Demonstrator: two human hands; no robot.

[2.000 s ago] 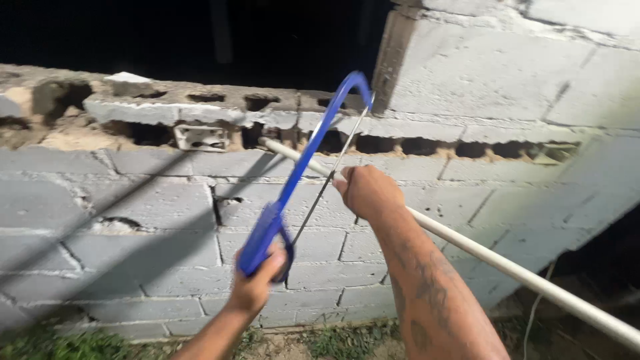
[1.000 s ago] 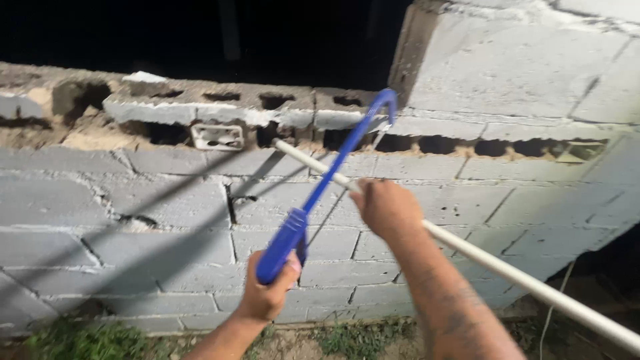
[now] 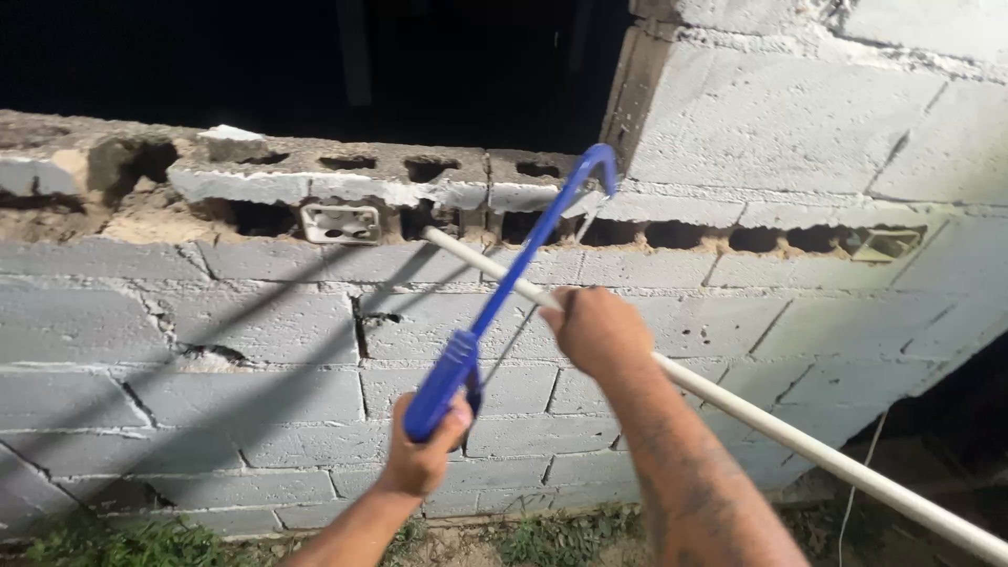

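Observation:
My left hand [image 3: 429,441] is closed round the handle of a blue hacksaw [image 3: 524,256], whose frame slants up to the right and ends in a hooked top. Its thin blade lies across a white plastic pipe [image 3: 756,421], just beyond my right hand. Around that pipe my right hand [image 3: 602,335] is wrapped, palm down. The pipe's far end is at a broken cavity in the block wall, and the rest runs down to the lower right edge of the view. Where blade and pipe meet is partly hidden by the saw frame.
A painted concrete block wall [image 3: 260,315] has a chiselled channel with open cavities. A white electrical box [image 3: 341,224] sits in it, and another box [image 3: 886,245] is at its right end. Above is a dark window opening [image 3: 472,71]. Weeds [image 3: 118,543] and a thin cable [image 3: 858,472] are low down.
Both hands keep their holds on the saw and the pipe. The saw's tilt has changed a little against the pipe since the earliest frame.

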